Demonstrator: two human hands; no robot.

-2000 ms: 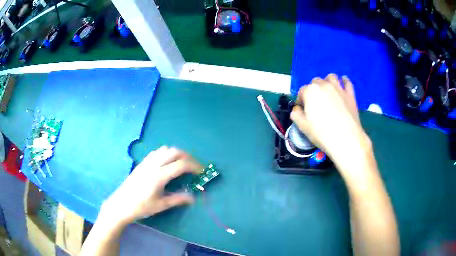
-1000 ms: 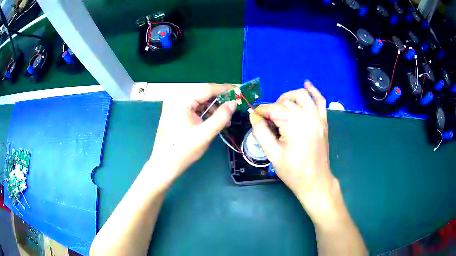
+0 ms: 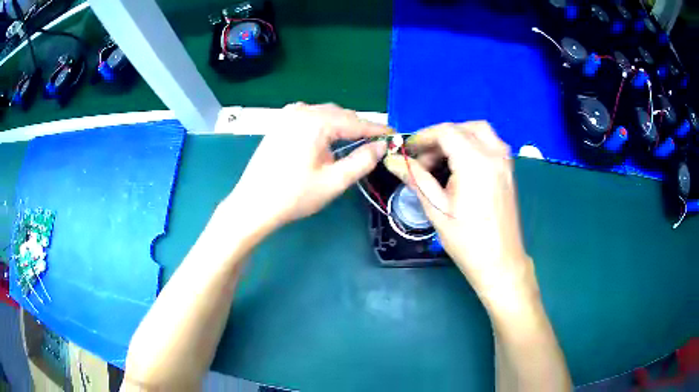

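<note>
My left hand and my right hand meet above the far end of a black housing. Between their fingertips is a circuit board, seen nearly edge-on and mostly hidden, with a small white part and a red lead. My left fingers pinch its left side; my right fingers close at its right side by the red lead. The housing lies on the green mat with a silvery-white speaker, looping red and white wires, and a blue cylinder partly hidden by my right hand.
The left blue sheet bears loose circuit boards. The right blue sheet has rows of housings at its right. A white post and rail stand beyond the mat. Another housing unit lies on the far green surface.
My left hand has picked up the board and brought it over the housing. My right hand has left the housing and joined it. Since one second ago, the board has turned nearly edge-on.
</note>
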